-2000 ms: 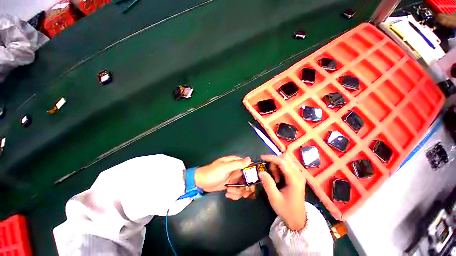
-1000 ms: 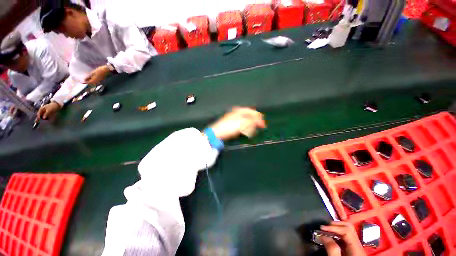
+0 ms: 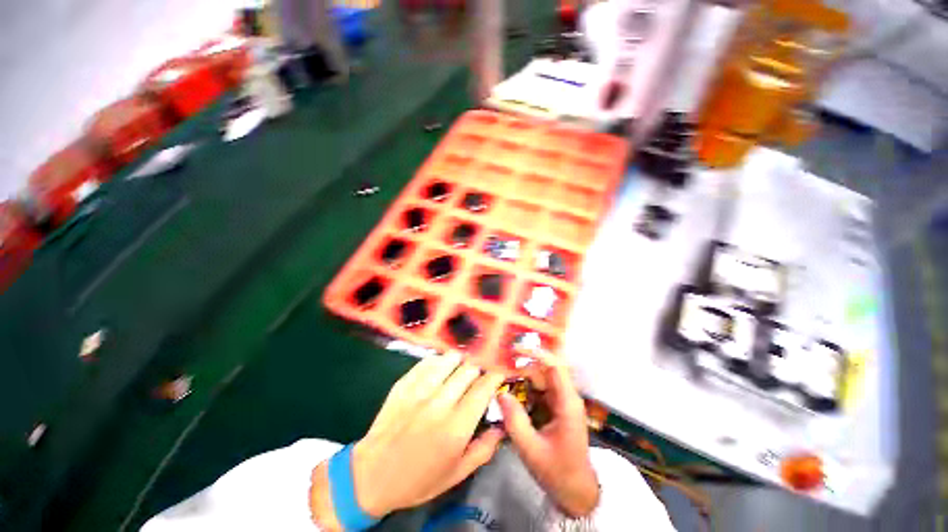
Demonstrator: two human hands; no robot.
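Note:
The frame is blurred. A small display module, with a gold patch and a white patch, is held between my hands just below the near edge of the orange-red component tray. My right hand grips it with thumb and fingers. My left hand, with a blue strap on the wrist, lies against its left side, fingers bent; its fingertips partly hide the module, and whether they grip it I cannot tell. Dark and shiny modules lie in the near pockets of the tray.
The white machine plate is at the right, with black-framed press fixtures, an orange-red button and an orange-gold press head. The green belt with small parts runs at the left. Red bins stand beyond.
The view has swung right, bringing the machine plate and press into view. My left hand has come back from over the belt to beside my right hand. The other workers are out of view.

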